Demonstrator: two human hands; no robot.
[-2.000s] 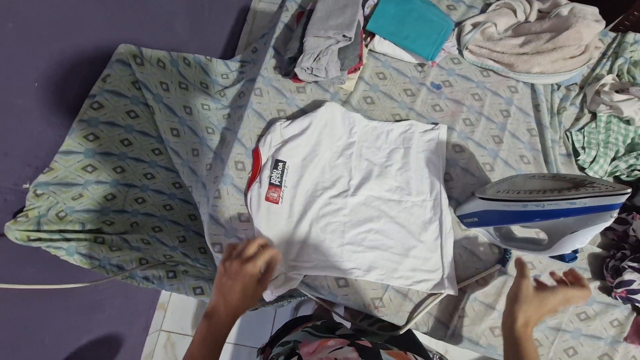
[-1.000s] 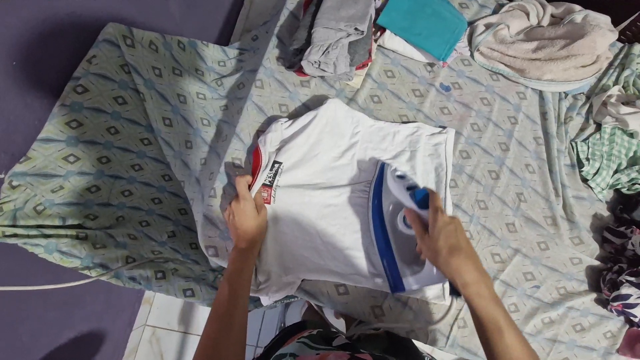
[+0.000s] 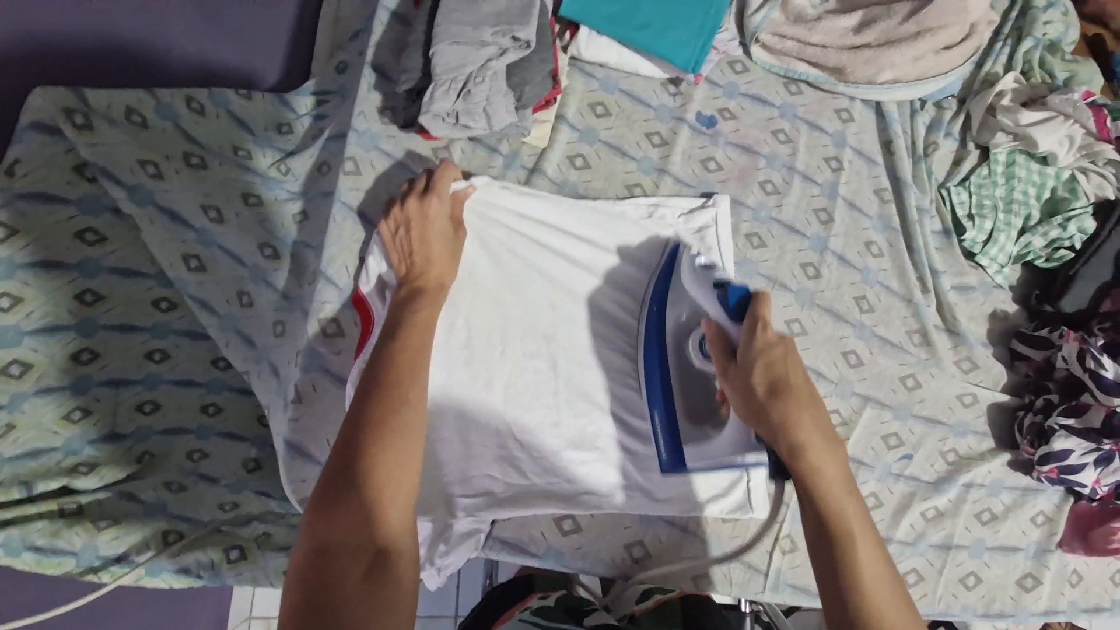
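A white T-shirt (image 3: 525,350) with a red collar lies spread on a patterned sheet (image 3: 884,332). My left hand (image 3: 424,227) pinches and pulls the shirt's upper left corner, its forearm crossing over the collar side and hiding the chest print. Around the handle of a blue and white clothes iron (image 3: 691,385) my right hand (image 3: 757,367) is closed. The iron is over the hem side of the shirt, its tip toward the top of the view; whether the soleplate touches the cloth is hard to tell. Its cord runs from the heel down toward the lower edge.
Folded grey clothes (image 3: 481,70) and a folded teal cloth (image 3: 652,26) lie at the top. A beige towel (image 3: 875,39) is at upper right. Green checked cloth (image 3: 1019,206) and a floral garment (image 3: 1072,411) are heaped along the right edge. A pale cord (image 3: 131,577) crosses the lower left.
The iron stood on the sheet at the right two seconds ago; my right hand took hold of it and brought it over the shirt. My left hand has moved from beside the collar to the shirt's upper corner.
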